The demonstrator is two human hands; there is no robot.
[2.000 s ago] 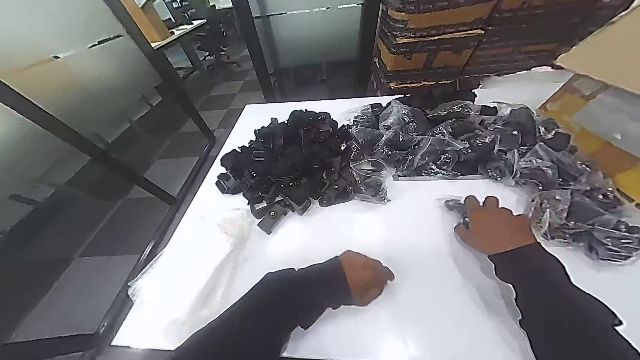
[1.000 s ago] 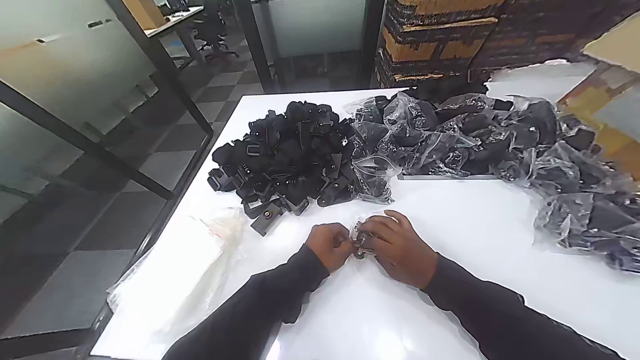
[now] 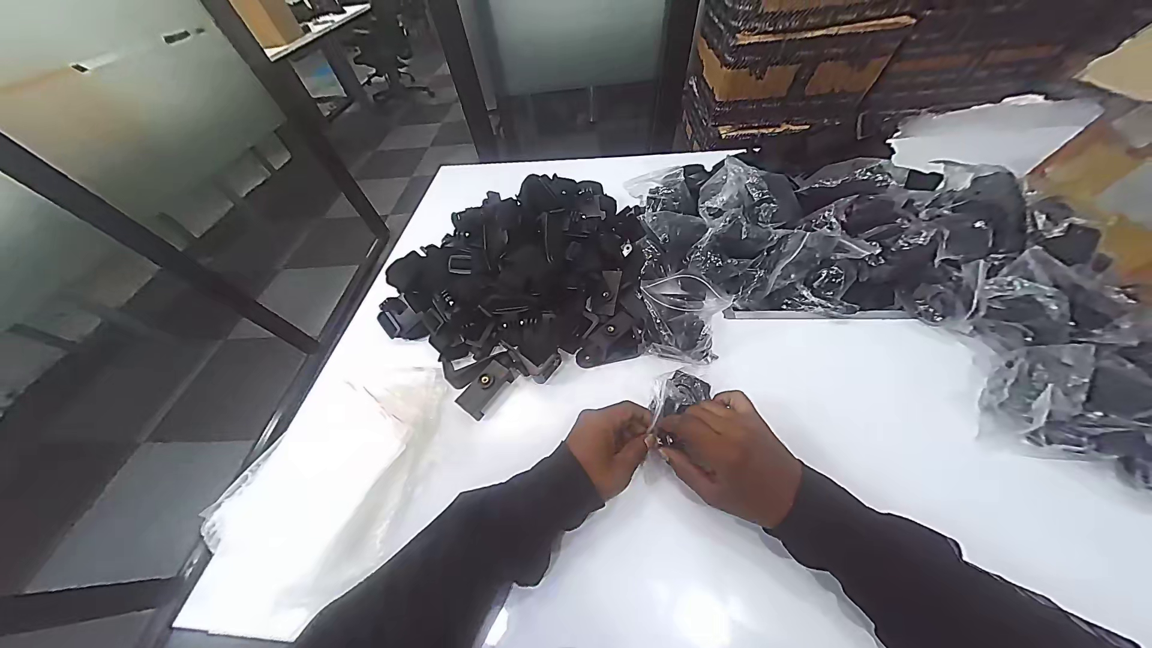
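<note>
A small clear plastic bag with a dark part inside (image 3: 681, 392) is held over the white table between both hands. My left hand (image 3: 612, 447) pinches its near left edge with thumb and fingers. From the right, my right hand (image 3: 733, 459) grips the same bag, fingertips almost touching those of the left. Just beyond them lies a heap of loose black plastic parts (image 3: 531, 270), a few showing brass-coloured inserts. Beside the heap, at its right, rests a zip-top clear bag (image 3: 681, 315). What exactly the held part is cannot be told.
Many clear bags of dark parts (image 3: 810, 243) cover the back and right of the table. Flat empty plastic bags (image 3: 342, 477) lie at the left edge. Stacked cartons (image 3: 792, 72) stand behind, an opened cardboard box (image 3: 1111, 171) at the right, and glass partitions at the left.
My right hand has come in from the bags at the right to meet my left hand, which has moved slightly forward. Both now hold the small bag, as they appeared to a second ago.
</note>
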